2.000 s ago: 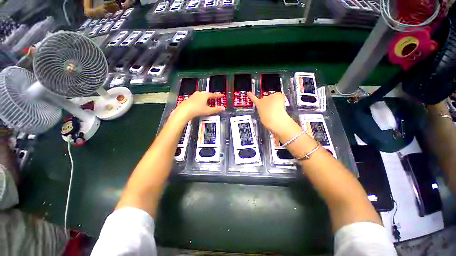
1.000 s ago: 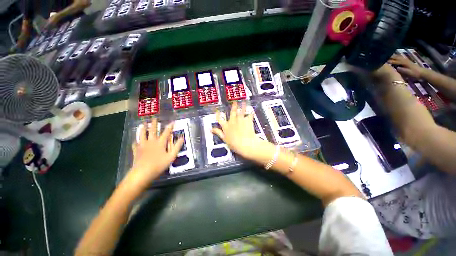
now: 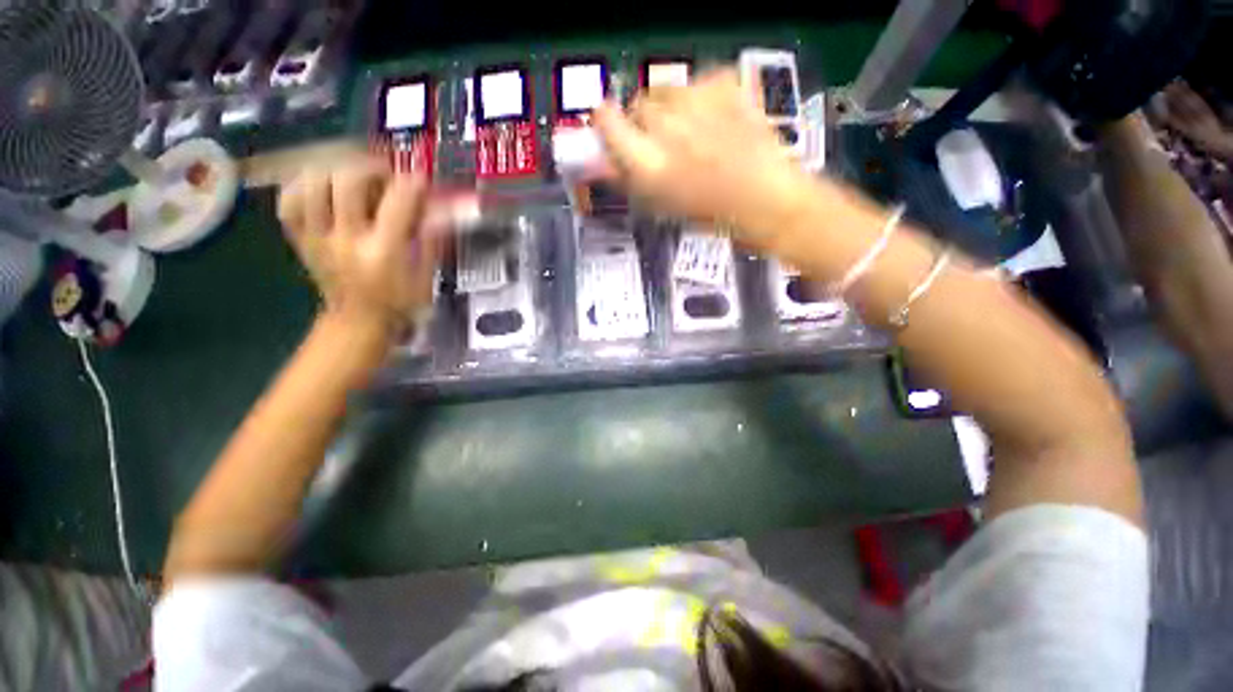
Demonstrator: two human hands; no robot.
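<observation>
My left hand (image 3: 354,237), blurred, is closed at the tray's left end; a blurred red and white piece (image 3: 456,208), probably a phone seen edge-on, sticks out from its fingers. My right hand (image 3: 703,142) reaches over the tray's middle, with a small white rectangle (image 3: 582,146), likely a battery, at its fingertips. In the far row of the clear tray (image 3: 636,365), red keypad phones (image 3: 507,129) lie face up with white lit screens, one partly behind my right hand. A white-backed phone (image 3: 772,89) lies at that row's right end. Near-row phones (image 3: 611,291) lie face down.
Pale fans (image 3: 61,102) stand at the left, with a white cable. More phone trays (image 3: 244,75) are at the upper left. A metal post (image 3: 909,54), a dark fan and its round base (image 3: 933,189) are at the right, beside another person's arm (image 3: 1170,257).
Both hands have risen from the near-row phones; the right has moved to the far row. The far-left phone's screen has turned from black to white. The view has shifted, so the tray sits higher.
</observation>
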